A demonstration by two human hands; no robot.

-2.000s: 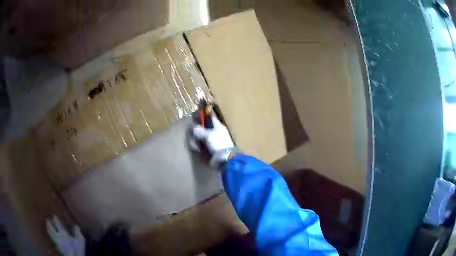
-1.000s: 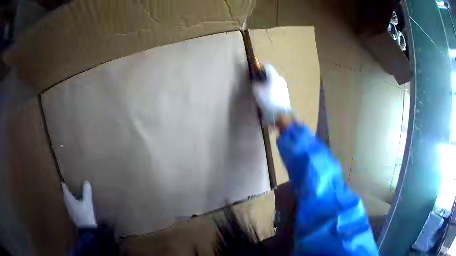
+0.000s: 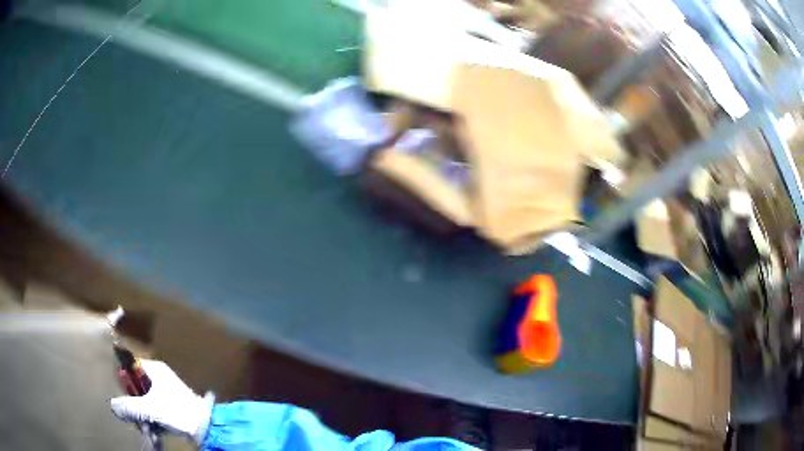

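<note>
My right hand (image 3: 165, 401), in a white glove with a blue sleeve, is at the lower left. It is closed on a slim tool with a red and dark handle (image 3: 131, 373), perhaps a utility knife or screwdriver, its thin end pointing up. The hand is over the right part of the large carton, whose pale top sheet (image 3: 44, 379) shows at the lower left edge. My left hand is not in view. The picture is blurred by motion.
The dark green bench (image 3: 264, 238) curves across the middle. On it are an orange and dark blue tape dispenser (image 3: 536, 330), a small open carton (image 3: 428, 185) with a tan flap (image 3: 516, 145), and a clear plastic bag or tray (image 3: 342, 125). Cartons (image 3: 683, 361) stand at the right.
The view has swung right toward the bench. My right hand, still holding the tool, now shows at the lower left. My left hand has left the picture, and most of the large carton too.
</note>
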